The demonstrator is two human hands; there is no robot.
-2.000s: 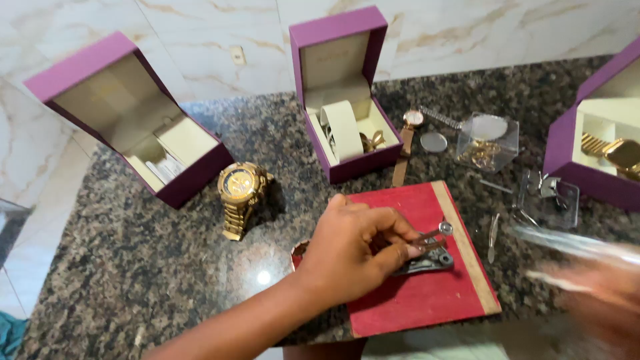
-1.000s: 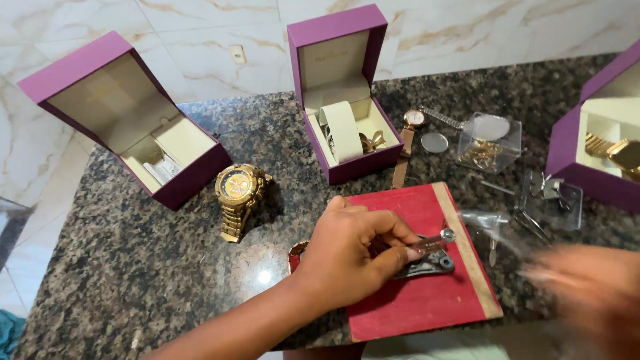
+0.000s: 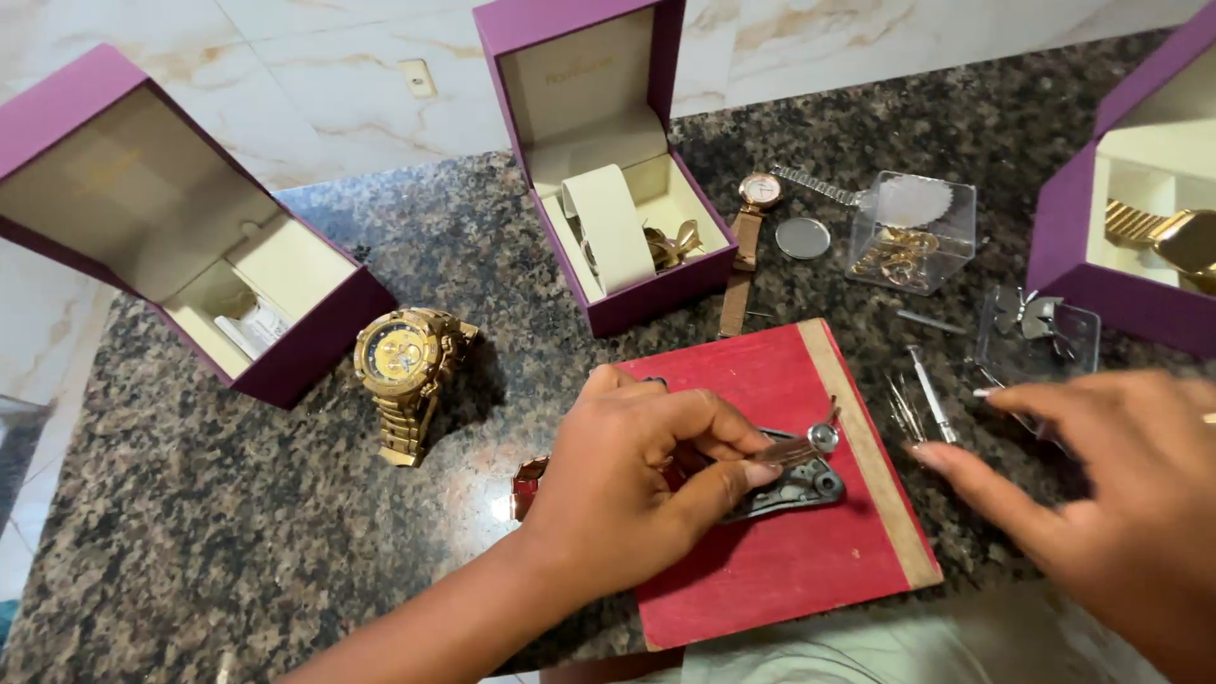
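Note:
My left hand (image 3: 655,465) pinches a small wristwatch (image 3: 823,437) by its strap, above a grey metal tool (image 3: 807,484) that lies on a red hardcover book (image 3: 760,370). Part of that tool is hidden by my fingers. To the right of the book, my right hand (image 3: 1073,475) hovers with thumb and forefinger apart and nothing seen between them. Near its thumb lie several thin metal pins or tweezers (image 3: 907,408) and a small silver screwdriver (image 3: 932,394). A red watch band (image 3: 528,486) shows partly beside my left wrist.
Purple watch boxes (image 3: 313,332), (image 3: 655,294) stand open; another (image 3: 1064,256) at right holds a gold watch (image 3: 1183,242). On the granite counter (image 3: 237,532) are a large gold watch (image 3: 404,356), a rose-gold watch (image 3: 759,190), a metal disc (image 3: 803,237) and clear plastic boxes (image 3: 912,233), (image 3: 1088,332).
My right hand was blurred with motion and a clear plastic bag or sheet showed near it; now that is not seen there, and the pins and screwdriver show plainly. My left hand has stayed in place.

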